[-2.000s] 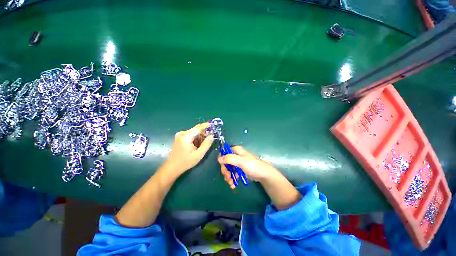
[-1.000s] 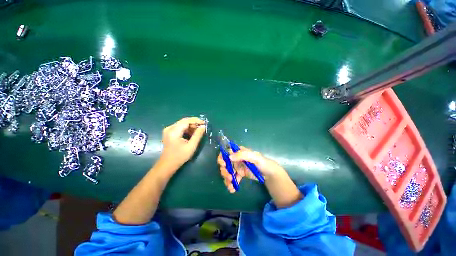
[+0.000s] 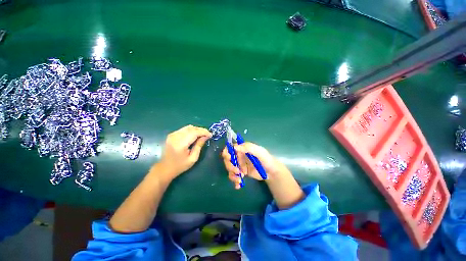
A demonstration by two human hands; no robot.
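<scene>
My left hand [image 3: 183,149] pinches the edge of a small silver parts frame [image 3: 218,130] between thumb and fingertips, over the middle of the bench. My right hand [image 3: 250,162] holds the blue-handled nippers [image 3: 234,153] with the handles spread. The nippers' grey jaws are at the right side of the frame; whether they touch it cannot be told. A tiny pale bit [image 3: 245,131] lies just right of the jaws. A large pile of uncut silver frames [image 3: 61,109] lies on the left, with one separate frame [image 3: 131,146] nearer my left hand.
A pink-orange parts tray [image 3: 381,142] with small bits in its compartments is at the right. A grey metal post [image 3: 403,63] slants above it. A dark object [image 3: 296,21] lies at the back of the green bench [image 3: 194,76]. A white piece [image 3: 114,75] lies by the pile.
The frame in my left hand has turned from edge-on to face up. The nippers moved up beside it. The dark object at the back has shifted left.
</scene>
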